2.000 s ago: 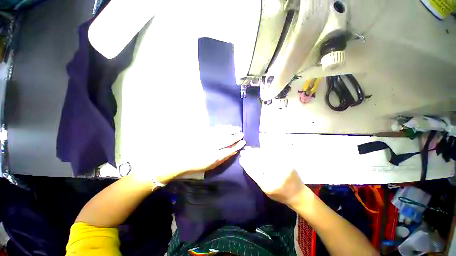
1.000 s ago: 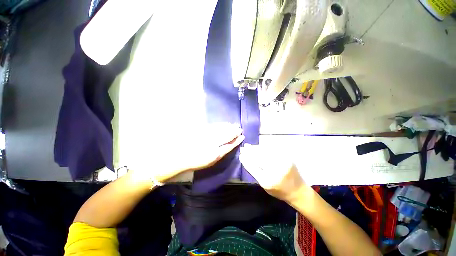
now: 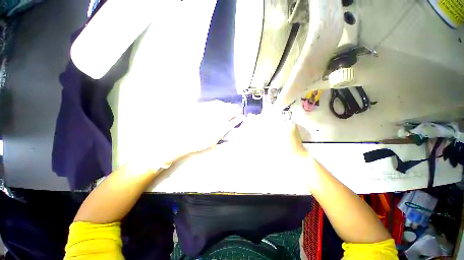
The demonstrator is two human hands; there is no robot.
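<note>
The dark purple fabric panel lies on the white table left of the off-white sewing machine head. Part of it shows at the presser foot and needle. My left hand is at the cloth's near end, left of the needle, fingertips close to the foot. My right hand is just in front of and right of the foot. Glare washes out both hands, so their fingers and any grip are unclear. More dark cloth lies at my lap, below the table edge.
Dark cloth hangs over the table's left part, partly behind a white bar. Black-handled scissors and a yellow and pink tool lie right of the needle. Black strips lie at right; red baskets stand below.
Both my hands have moved forward to the presser foot. The panel has shifted away past the needle, and its near part no longer covers the table's front. The view has shifted slightly.
</note>
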